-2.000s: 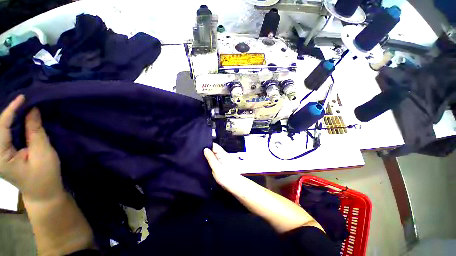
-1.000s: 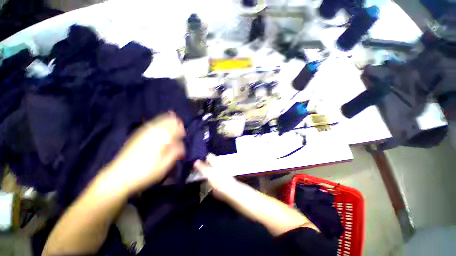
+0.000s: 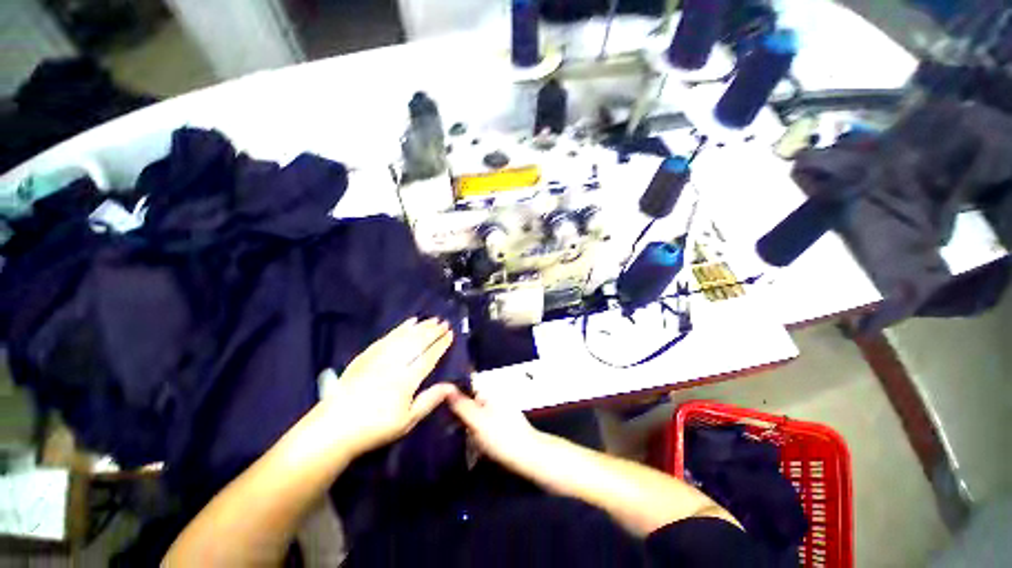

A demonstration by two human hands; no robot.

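A dark navy garment piece [image 3: 383, 277] lies in front of the overlock machine [image 3: 505, 227], its right edge at the presser foot area [image 3: 472, 300]. My left hand [image 3: 394, 377] lies on the cloth just before the needle area, fingers stretched toward the machine. My right hand [image 3: 494, 427] is at the cloth's near right edge, thumb and fingers gripping it, close to my left thumb. The cloth merges with a large crumpled navy pile [image 3: 167, 300] on the left. The exact stitching point is blurred.
A red plastic basket [image 3: 846, 488] with dark pieces stands on the floor at right. Thread cones [image 3: 653, 272] stand and lie around the machine. Small brass-coloured bars [image 3: 718, 282] and a dark looped cord [image 3: 633, 361] lie on the table. Grey garment pieces [image 3: 910, 211] drape over the far right.
My left hand has come from the far left to the cloth beside the needle area. The stretched-out cloth has been lowered and gathered at the machine. The camera view has shifted.
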